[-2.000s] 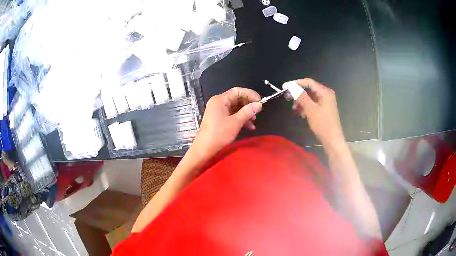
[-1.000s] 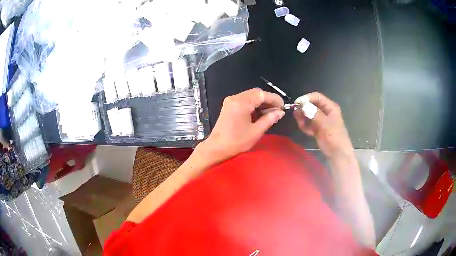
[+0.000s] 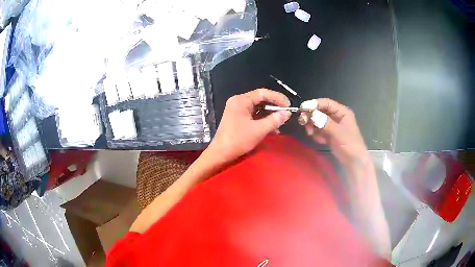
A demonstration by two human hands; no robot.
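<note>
My left hand [image 3: 252, 117] pinches a thin, pale rod-like tool [image 3: 276, 108] between thumb and fingers. The tool lies roughly level and its right end reaches my right fingertips. My right hand [image 3: 333, 122] is closed around that end, with white coverings, likely finger cots [image 3: 318, 119], on its fingertips. The exact grip there is partly hidden. A second slim, pale tool [image 3: 285, 86] lies slanted on the black mat just beyond my hands.
A clear ribbed tray [image 3: 169, 122] at left holds a row of white housings [image 3: 166, 77] and a separate white housing [image 3: 123, 124]. A bright, crinkled clear bag [image 3: 229, 39] spreads behind it. Several small whitish pieces [image 3: 313, 42] lie on the black mat [image 3: 354, 68] at the back.
Over the last second, more of the thin tool has come into view at my left fingers. My hands stay close together; the second tool lies on the mat as before.
</note>
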